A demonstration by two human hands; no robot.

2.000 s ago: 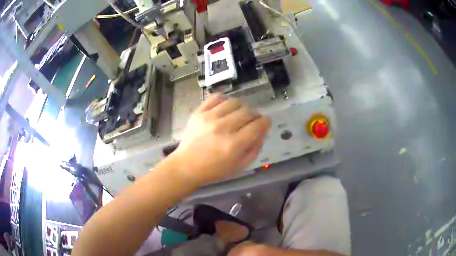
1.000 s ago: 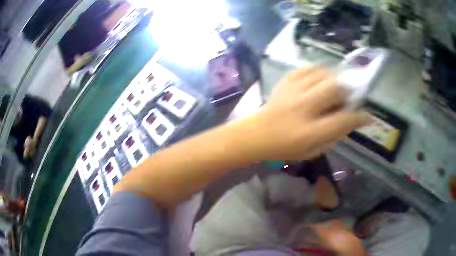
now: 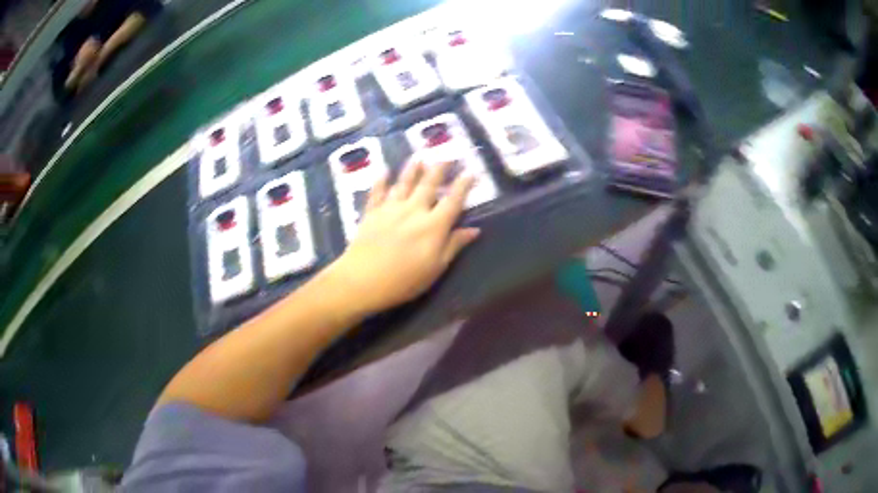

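A shallow dark blister tray (image 3: 554, 197) lies on the green bench, with two rows of white device housings that have red patches and dark squares. My left hand (image 3: 404, 236) is over the front row, palm down, fingers spread. Its fingertips lie over two neighbouring housings, one at the middle (image 3: 356, 159) and one right of it (image 3: 438, 135), and cover parts of both. Whether the fingers touch them is hard to tell. No housing is lifted in the hand. My right hand is not in view.
A smartphone with a pink screen (image 3: 643, 140) lies right of the tray. The off-white machine (image 3: 727, 217) with its touchscreen (image 3: 830, 393) is at the right edge. A person's hands (image 3: 87, 63) show at top left. A red object (image 3: 26, 438) is at lower left. My legs are below.
The view has swung left from the machine to the tray. My left hand, which held a white housing near the machine, is now over the tray with spread fingers. My right hand has left the view.
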